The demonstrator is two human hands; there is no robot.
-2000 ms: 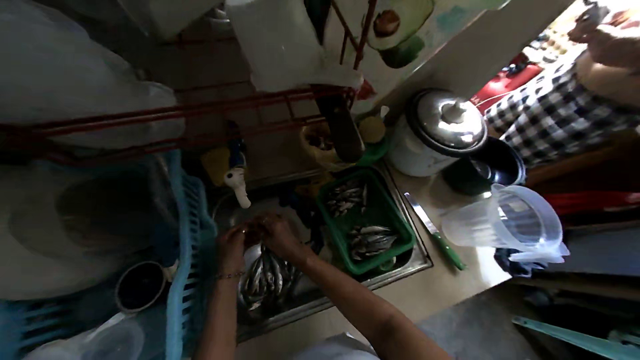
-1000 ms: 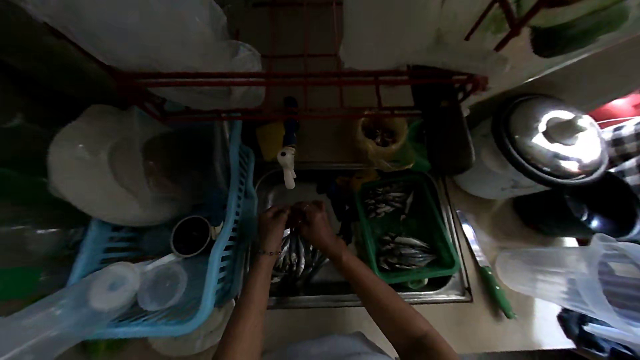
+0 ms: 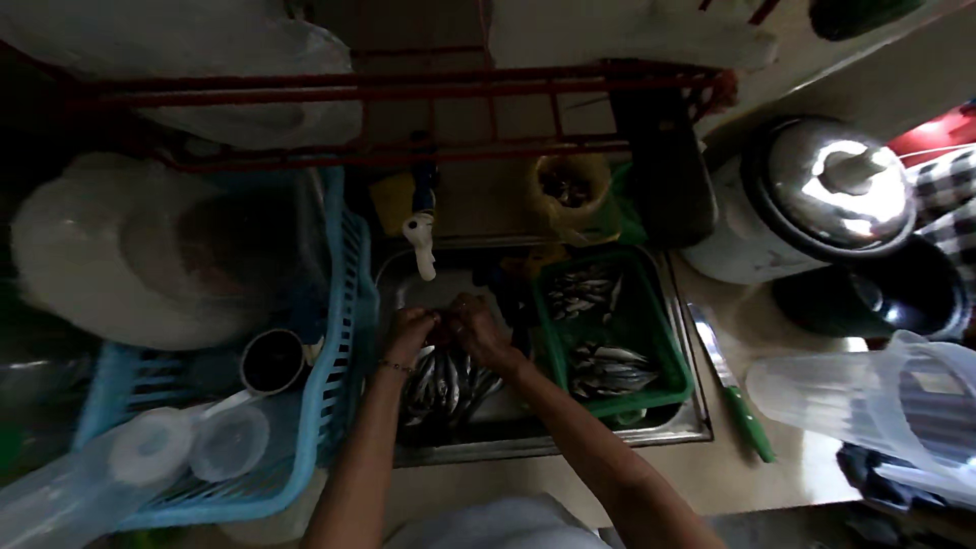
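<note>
My left hand (image 3: 412,332) and my right hand (image 3: 476,328) are close together over the metal sink (image 3: 450,286), fingers curled around something small and dark that I cannot make out, probably part of a fish. Below them in the sink lies a heap of small silvery fish (image 3: 442,385). Right of my hands, a green plastic basket (image 3: 681,354) holds two groups of small fish, one at the back (image 3: 583,293) and one at the front (image 3: 614,370). The white faucet spout (image 3: 421,244) points down behind my hands.
A blue plastic dish basket (image 3: 309,427) with plates and cups stands left. On the right counter are a green-handled knife (image 3: 736,404), a lidded pot (image 3: 835,191), a black pot (image 3: 862,301) and a clear plastic pitcher (image 3: 823,393). A red wire rack (image 3: 381,91) hangs above the sink.
The view has swung to the right-hand person less and the dish basket more. Both my hands stay close together above the heap of fish.
</note>
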